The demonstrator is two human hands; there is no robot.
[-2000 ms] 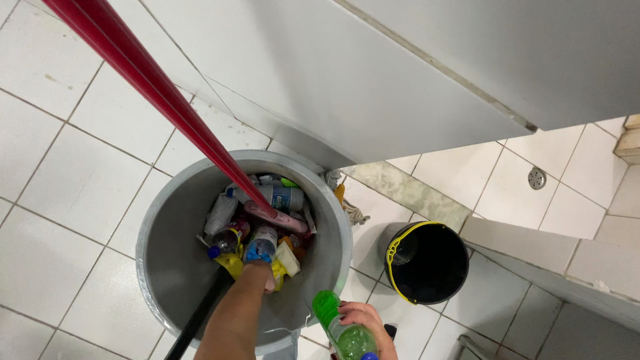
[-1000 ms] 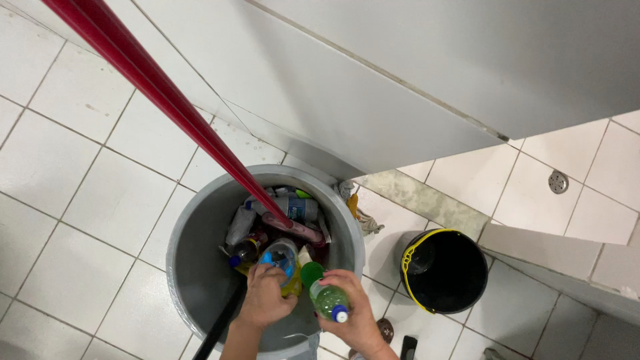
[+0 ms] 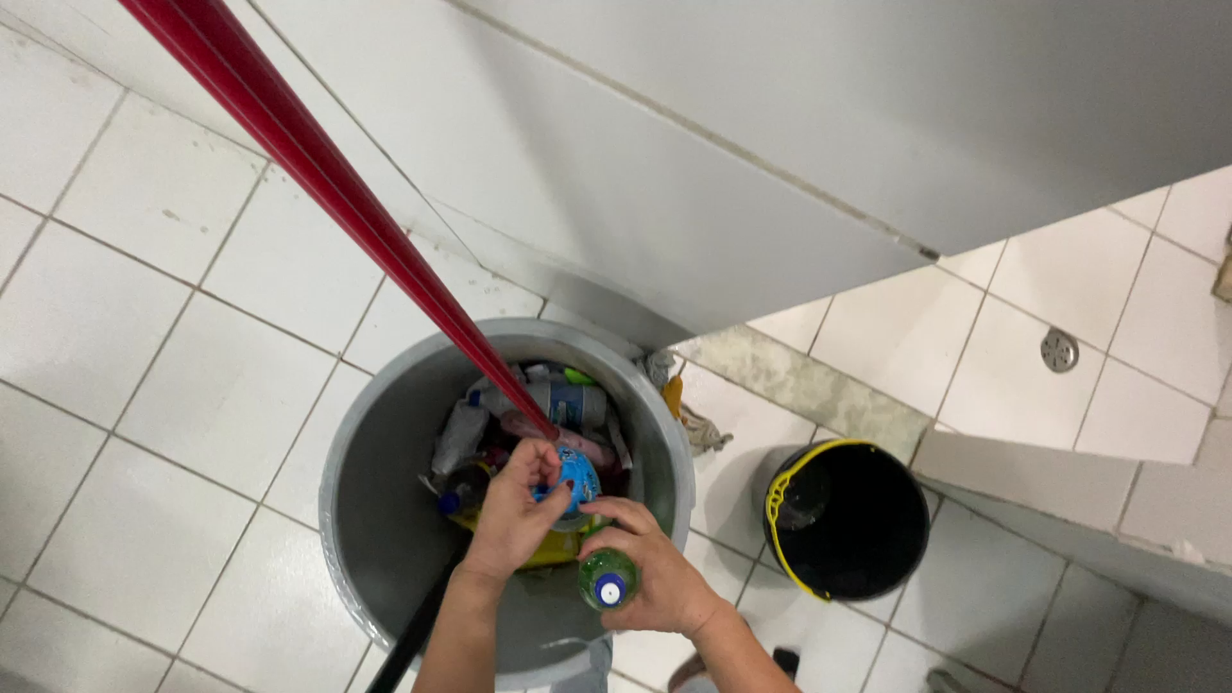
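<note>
Over a large round grey plastic bin, my left hand has its thumb and fingers at a blue-patterned item; whether it grips it is unclear. Close to its right, my right hand holds a green plastic bottle with a blue and white cap, the cap facing up at the camera. Its fingertips reach to the lower edge of the blue item. Below the hands lie a clear plastic bottle with a blue label, a dark bottle with a blue cap and something yellow.
A red pole slants down into the bin, and a black handle leans on its near side. A black bucket with a yellow handle stands right. Beyond are a grey panel, a rag and a floor drain.
My right hand and the green bottle have moved from the bin's near right rim to over the bin, close to my left hand. My left hand has come up from deep in the bin.
</note>
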